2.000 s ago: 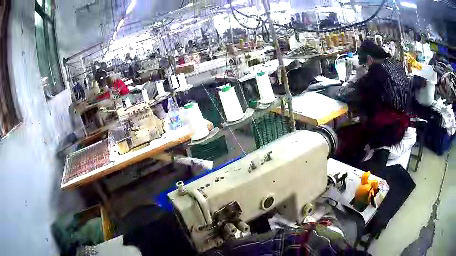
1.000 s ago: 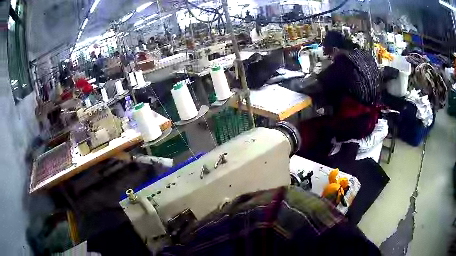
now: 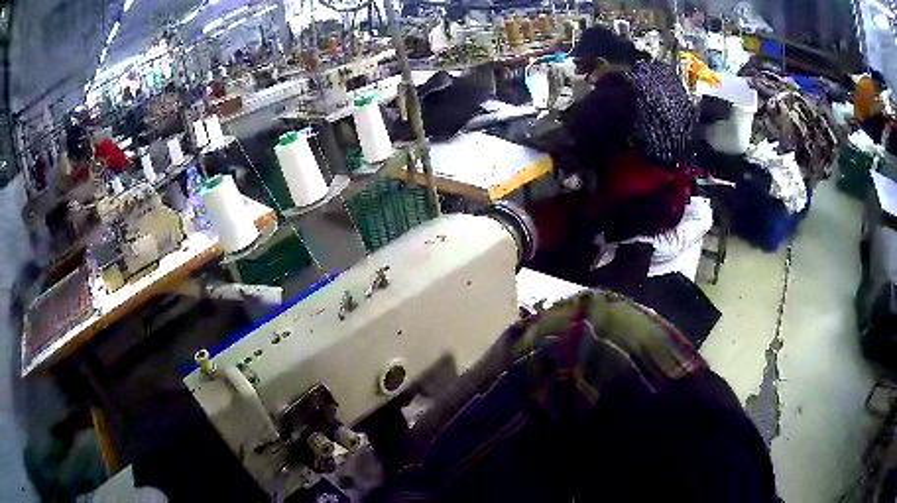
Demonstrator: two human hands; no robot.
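A cream industrial sewing machine (image 3: 393, 305) stands in front of me, its tension knobs at the lower left and its dark handwheel at the far end. Plaid cloth with green, red and yellow lines (image 3: 580, 344) and a large dark area cover the lower right and hide part of the machine and its table. I cannot tell whether this is my own sleeve or a workpiece. Black fabric (image 3: 187, 442) lies left of the machine head. Neither my left hand nor my right hand can be seen.
White thread cones (image 3: 302, 169) stand behind the machine. A second machine (image 3: 138, 236) is at left. A seated person (image 3: 629, 128) works at a white table (image 3: 482, 162) ahead. Black cloth (image 3: 679, 305) hangs at the table's right end. Bundles (image 3: 787, 177) stand on the floor at right.
My view has swung right, so the machine sits further left. The plaid cloth has risen over the table's right end and hides the orange bundle. The machine's round front port shows again.
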